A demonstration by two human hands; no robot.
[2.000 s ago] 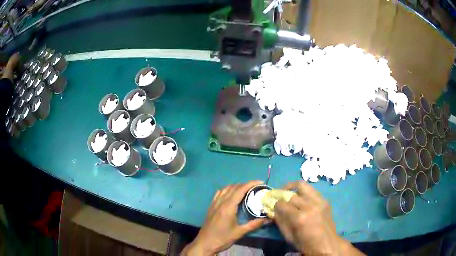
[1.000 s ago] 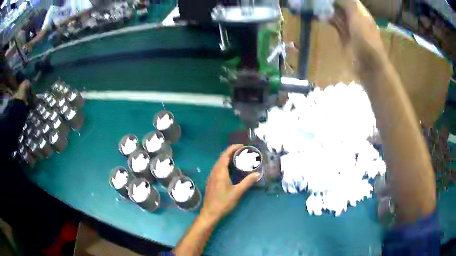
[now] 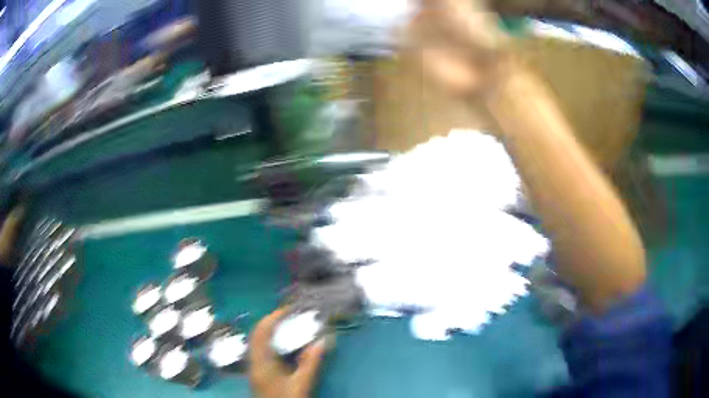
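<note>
The view is blurred. My left hand (image 3: 284, 369) is around a filled cup (image 3: 297, 332) at the front of the press base (image 3: 323, 289), with white showing in the cup's mouth. My right hand (image 3: 459, 50) is raised at the top centre, right of the press (image 3: 299, 124). Its fingers are smeared, and I cannot tell whether they grip the press lever. A big heap of white plastic inserts (image 3: 435, 225) lies right of the press. The ram and the base hole cannot be made out.
Several filled cups (image 3: 197, 321) stand left of the press. More cups (image 3: 43, 280) stand at the far left edge, near another person's hand (image 3: 9, 232). A brown cardboard sheet (image 3: 591, 93) stands behind the heap. Other people's blurred arms show at the upper left.
The cup went from between both hands at the bench front to the press base in my left hand. My right hand rose to the top. The view has swung and blurred.
</note>
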